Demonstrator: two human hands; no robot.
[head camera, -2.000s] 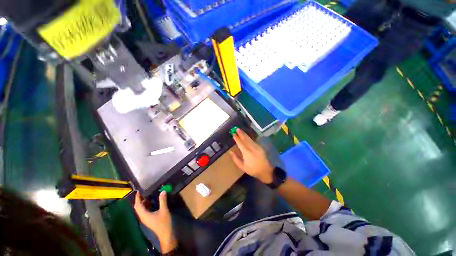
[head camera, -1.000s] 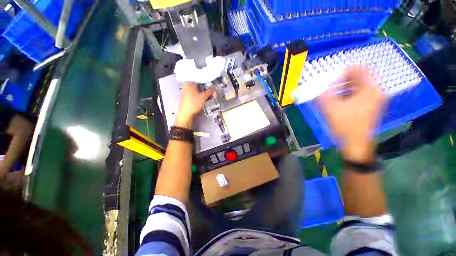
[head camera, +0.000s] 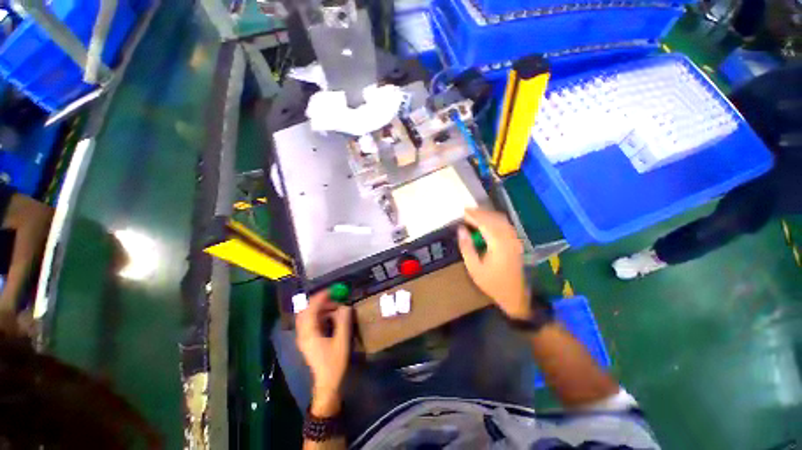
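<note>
My left hand is at the front left corner of the machine, its fingertips just below the left green button. A small white part shows at its fingertips; whether the hand grips it is unclear. My right hand is at the right green button, fingers apart, with nothing seen in it. Small white parts lie on the cardboard pad. The fixture sits on the machine bed under the machine head with its fluffy white wrap.
A red emergency stop is between the green buttons. Yellow-and-black sensor bars stand left and right. A large blue bin with rows of white parts is at right, a small blue bin below. A person's leg is beyond.
My left hand has moved back from the fixture to the left button. My right hand has moved from over the blue bin to the right button. Another white part now lies on the cardboard.
</note>
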